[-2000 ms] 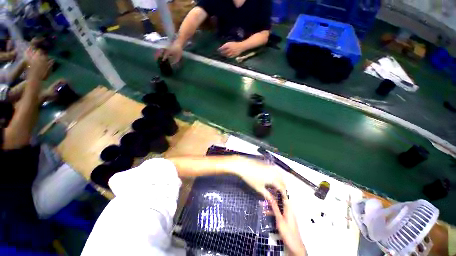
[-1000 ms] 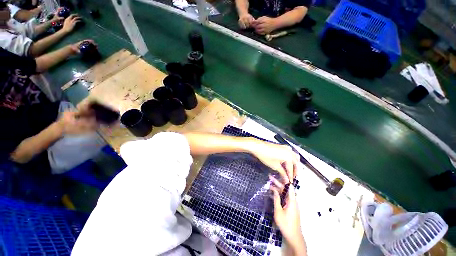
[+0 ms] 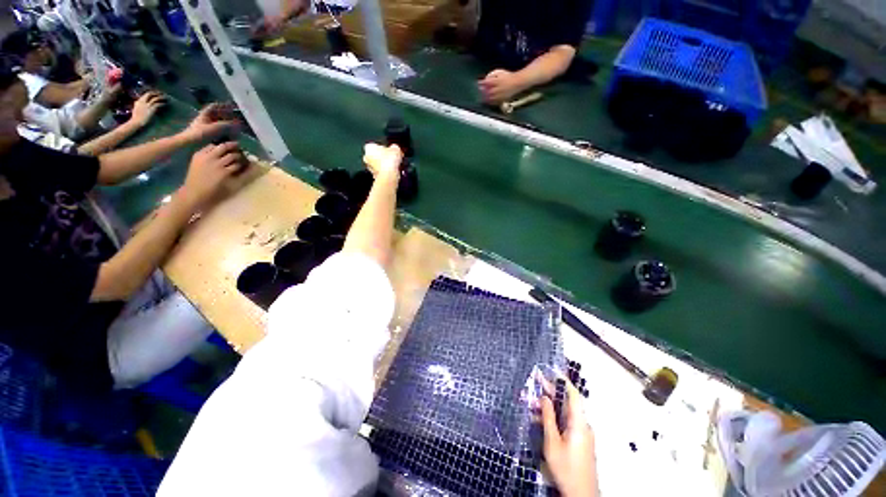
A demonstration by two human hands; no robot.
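My left hand (image 3: 384, 158) is stretched out over the near edge of the green belt, beside a black cylindrical unit (image 3: 397, 136); whether its fingers grip the unit cannot be told. My right hand (image 3: 571, 437) is at the right edge of the die-cut pad sheet (image 3: 457, 364), its fingers around a small dark strip of pads (image 3: 561, 400). Shiny clear film (image 3: 534, 386) shows by its fingertips. Small black adhesive pads (image 3: 633, 447) lie loose on the white board (image 3: 607, 427).
Black sleeves (image 3: 260, 280) cluster on tan cardboard (image 3: 209, 257). A mallet (image 3: 661, 385) lies beyond the sheet, a white fan (image 3: 826, 466) at right. More units (image 3: 649, 283) stand on the green belt (image 3: 525, 199). A blue crate (image 3: 692, 68) and people's arms (image 3: 146, 243) are around.
My left hand has left the sheet's right edge and reached forward-left to the belt. My right hand stays at the sheet. The view has shifted; the neighbour's hands have moved towards the belt.
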